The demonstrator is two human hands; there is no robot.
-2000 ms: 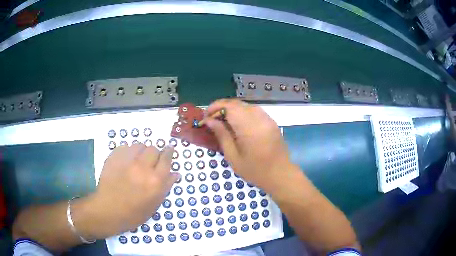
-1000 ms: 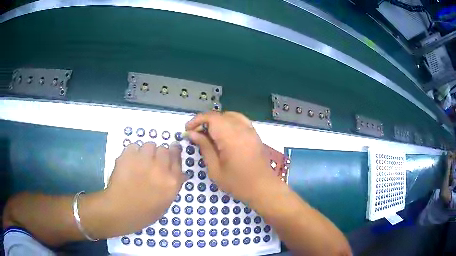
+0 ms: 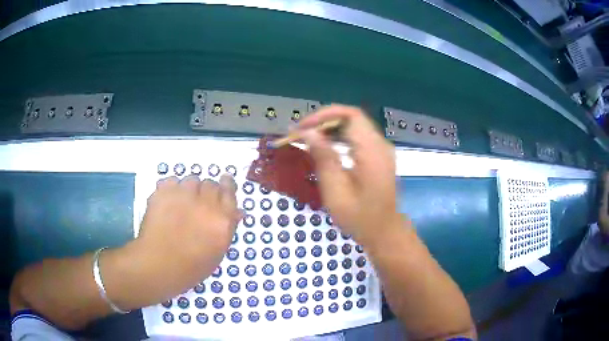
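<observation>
The white component tray (image 3: 152, 325) lies in front of me with rows of small round dark components with bright rims (image 3: 251, 270). My left hand (image 3: 183, 233) rests over the tray's left part, fingers bent, fingertips at the upper rows; I cannot tell if it holds anything. My right hand (image 3: 350, 170) holds the thin yellow pick-up stick (image 3: 297, 136), its tip over the left end of the red fixture plate (image 3: 287, 174). The plate is tilted over the tray's upper rows, its right part hidden by my right hand.
Grey fixture plates (image 3: 250, 109) lie spaced along the edge of the dark green belt (image 3: 267, 46). A second white tray (image 3: 505, 226) with a paper tag stands at right. Part of another person (image 3: 589, 250) shows at the far right edge.
The stick's tip has moved from the tray's top row up to the red plate. The plate, earlier largely hidden under my right hand, now shows left of it. My left hand has hardly moved.
</observation>
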